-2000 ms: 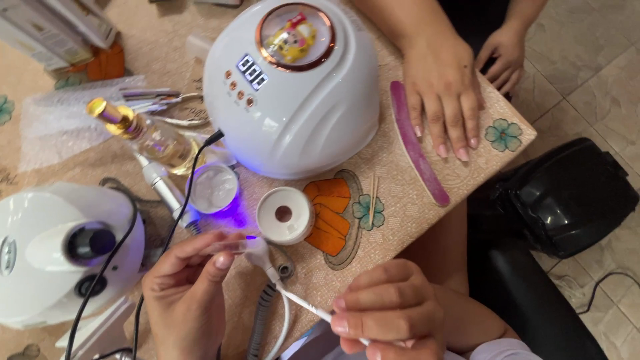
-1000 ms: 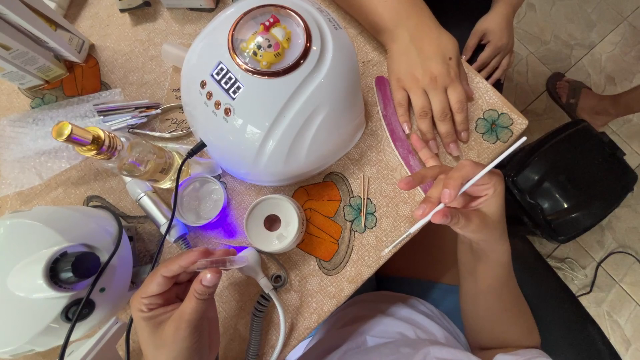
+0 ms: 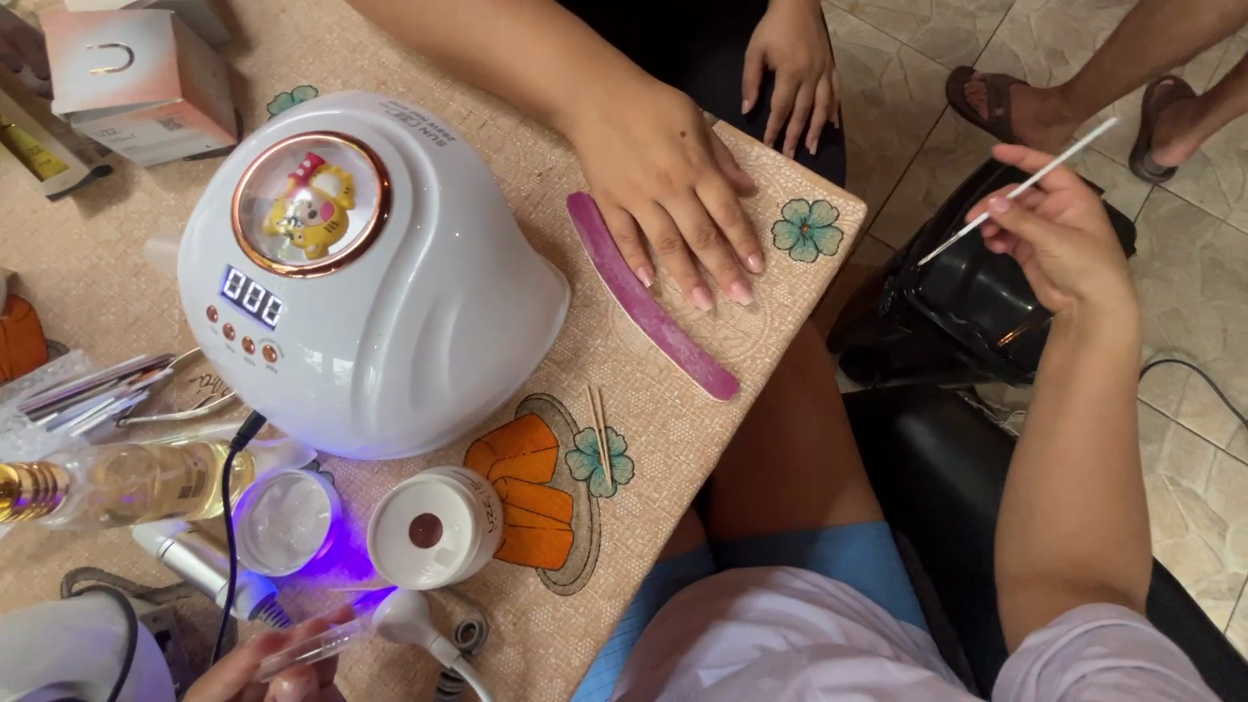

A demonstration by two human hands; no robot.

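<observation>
My right hand point(image 3: 1058, 229) holds a thin white nail brush point(image 3: 1019, 190) by its handle, out beyond the table's edge at the right. Low at the left, my left hand point(image 3: 283, 663) pinches a small clear plastic piece point(image 3: 312, 648), close to a white lamp head on a cable point(image 3: 405, 616) that gives violet light. Just above lie an open jar of clear gel point(image 3: 288, 522) and a white jar with a dark round spot point(image 3: 434, 526). Another person's hand point(image 3: 673, 195) rests flat on the table beside a curved purple nail file point(image 3: 648, 302). The white nail lamp point(image 3: 370, 283) stands left of it.
Two thin wooden sticks point(image 3: 600, 439) lie near the table edge. A glass bottle with a gold cap point(image 3: 146, 478), a drill handpiece point(image 3: 200, 565) and wrapped tools point(image 3: 93, 395) are at the left. A box point(image 3: 141, 88) stands at the upper left. Another person's feet point(image 3: 1038, 112) are on the floor.
My right hand has moved away to the right with the brush, off from near my left hand. My left hand has stayed by the small lamp head with the clear piece.
</observation>
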